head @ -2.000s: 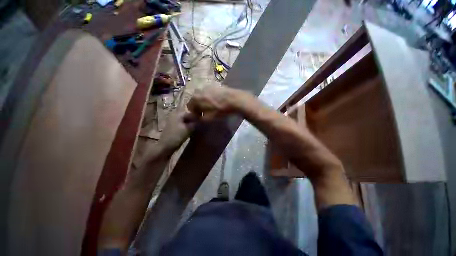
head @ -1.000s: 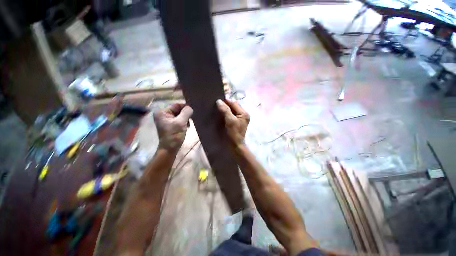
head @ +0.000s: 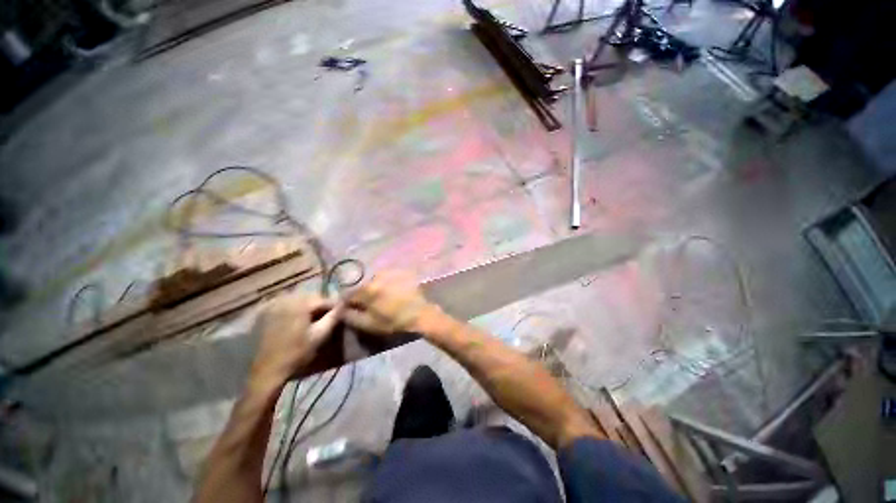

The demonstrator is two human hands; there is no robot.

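Note:
A long, thin strip point(head: 521, 278) stretches across the view from lower left to the right of centre, above the concrete floor. Its right part looks grey-brown and its left end blurs into the floor tone. My left hand point(head: 293, 334) and my right hand point(head: 386, 303) are close together at the strip's middle, fingers closed on it. The fingertips nearly meet at a dark patch of the strip. The exact grip of the fingers is blurred.
Thin wood pieces point(head: 211, 300) and a looped dark cord point(head: 231, 201) lie at left. A metal bar point(head: 577, 147) and dark long pieces point(head: 516, 69) lie ahead. A metal frame point(head: 855, 255) stands at right. My shoe point(head: 422, 405) is below the strip.
The view has swung from the table to the open floor. The strip has turned from pointing away to lying crosswise. My hands have come closer together on it.

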